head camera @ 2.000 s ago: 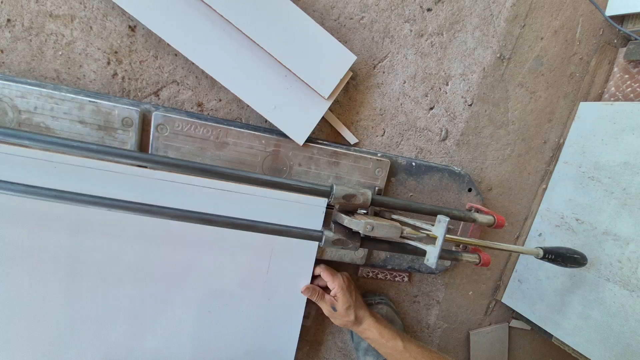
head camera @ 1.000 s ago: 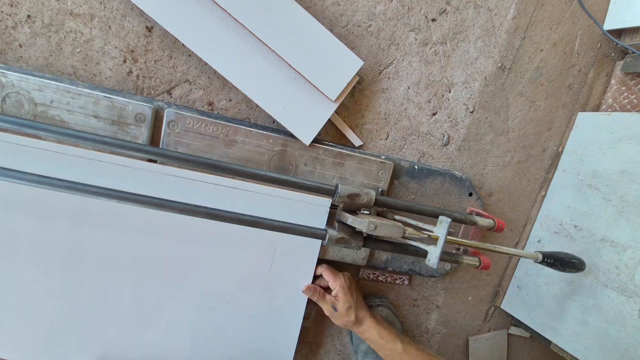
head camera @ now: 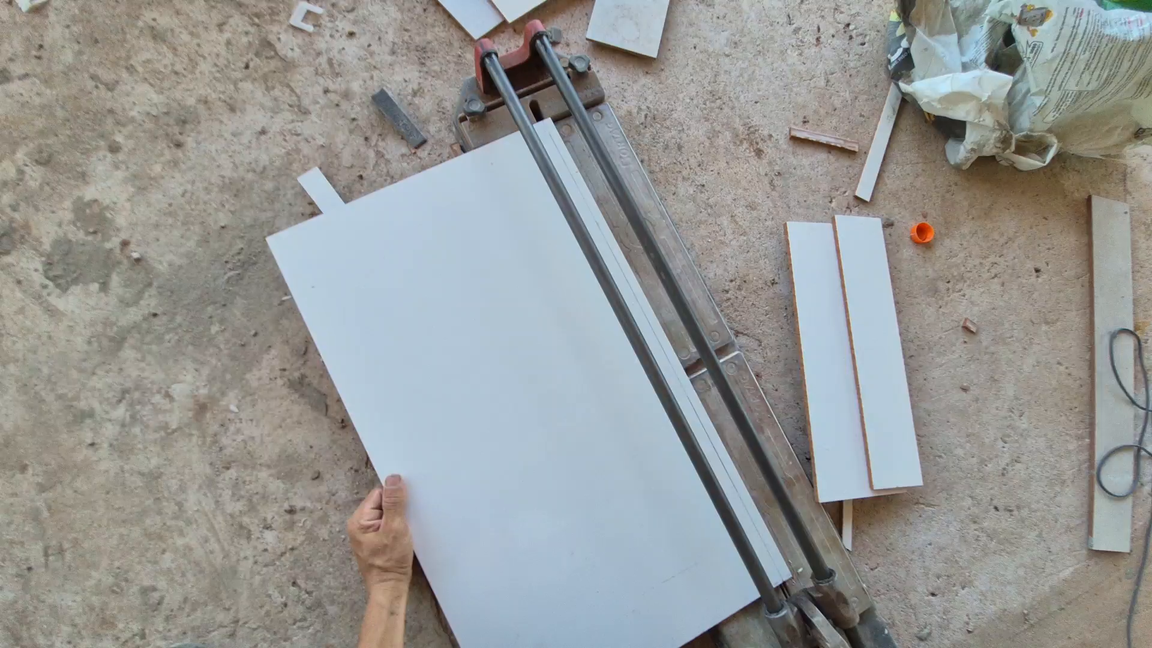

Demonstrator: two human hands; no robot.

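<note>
A large white rectangular tile [head camera: 513, 387] lies on a manual tile cutter, under one of its two dark steel rails [head camera: 621, 310]. A thin line runs along the tile near its right edge, between the rails. My left hand [head camera: 382, 533] grips the tile's left edge, thumb on the upper face and fingers curled at the side; the fingertips are hidden. At the bottom right the cutter's carriage [head camera: 810, 612] is partly cut off by the frame. The red rail bracket [head camera: 513, 65] is at the far end. My right hand is out of view.
Two white tile strips [head camera: 877, 360] lie overlapping right of the cutter. Beyond them are an orange cap [head camera: 922, 233], a long grey strip [head camera: 1109, 378] with a dark cord, and crumpled plastic bags [head camera: 1017, 81]. A small dark bar [head camera: 399, 118] and tile offcuts [head camera: 628, 22] lie near the far end.
The view has swung round strongly. A hand rested at the tile's edge near the carriage before; now my left hand holds the tile's long left edge. The lever's black handle has left the view.
</note>
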